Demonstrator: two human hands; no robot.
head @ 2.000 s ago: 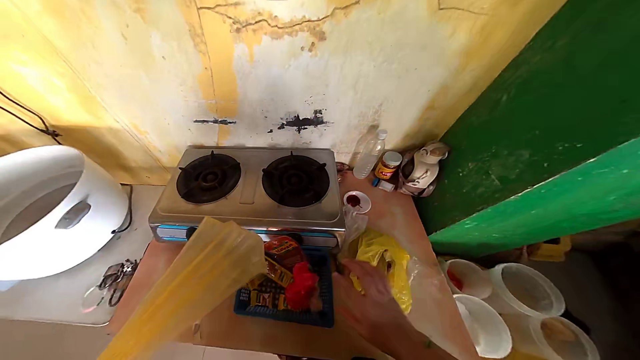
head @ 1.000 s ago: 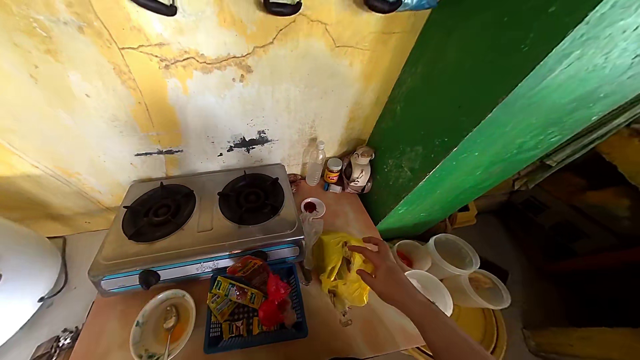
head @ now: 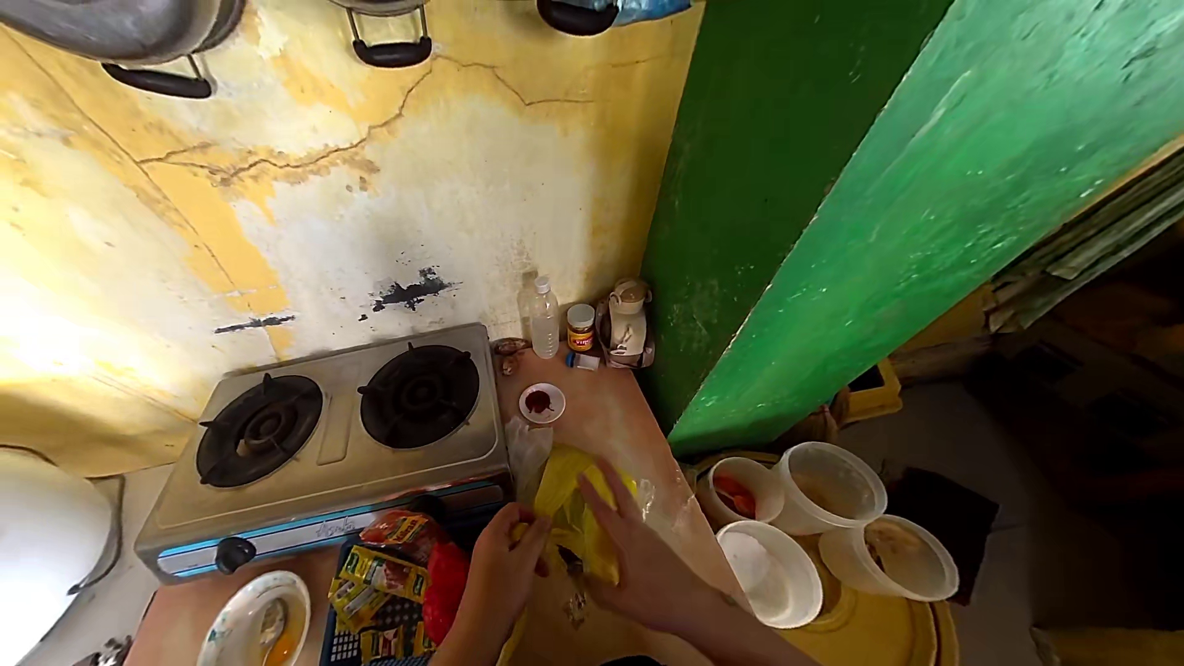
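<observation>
A crumpled yellow plastic bag [head: 578, 504] lies on the table, its mouth parted toward me. My left hand [head: 507, 564] pinches the bag's left edge between thumb and fingers. On the bag's right side rests my right hand [head: 629, 546], fingers spread and thumb low; whether it grips the plastic is unclear. Small dark and pale bits [head: 575, 601] lie below the bag's opening. Just left of my left forearm is a blue plastic basket [head: 335, 638] with seasoning packets [head: 384, 573] and a red plastic bag [head: 446, 587]. A clear plastic bag [head: 527, 453] touches the yellow one.
A two-burner gas stove [head: 338, 462] stands left, with a bowl of egg and a spoon [head: 217, 638] before it. Behind are a small dish [head: 542, 403], plastic bottle [head: 544, 319], jar [head: 580, 328] and beige jug [head: 629, 324]. Plastic tubs [head: 768, 573] stand right, beyond the table edge.
My left hand, out of view one second ago, has come to the yellow bag's left edge. My right hand remains at the bag's right side. The basket and stove have not plainly moved.
</observation>
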